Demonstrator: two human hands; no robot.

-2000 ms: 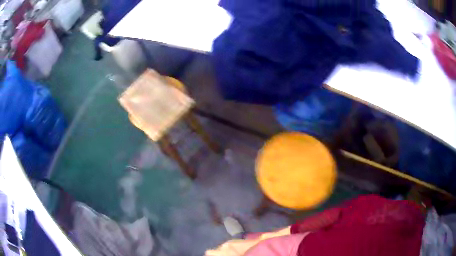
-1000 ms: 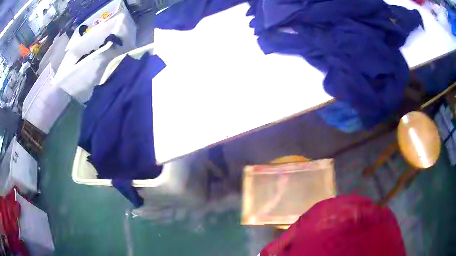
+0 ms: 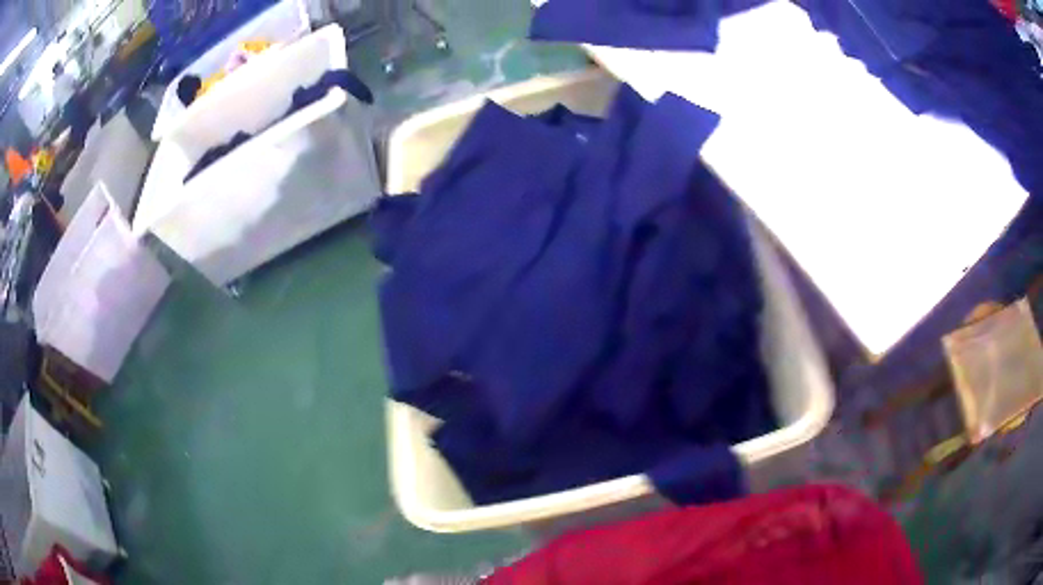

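Navy garments point(image 3: 549, 274) lie in a loose heap in a large cream plastic bin point(image 3: 572, 499) in front of me. Some cloth hangs over the bin's left side and over its near rim. The bin stands on the floor beside the white-topped table point(image 3: 846, 194). A red sleeve or piece of my clothing point(image 3: 732, 543) shows at the bottom edge. Neither of my hands is in the picture.
More navy garments point(image 3: 949, 57) lie on the table at the upper right. A white bin point(image 3: 275, 171) with dark cloth stands at the upper left. White boxes point(image 3: 97, 286) line the left side. A stool point(image 3: 997, 368) is at the right edge. The floor point(image 3: 252, 389) is green.
The view has swung left and come closer to the bin. The stools and table have shifted right in the picture. The bin and its navy garments now fill the middle. The forearm seen earlier is out of view.
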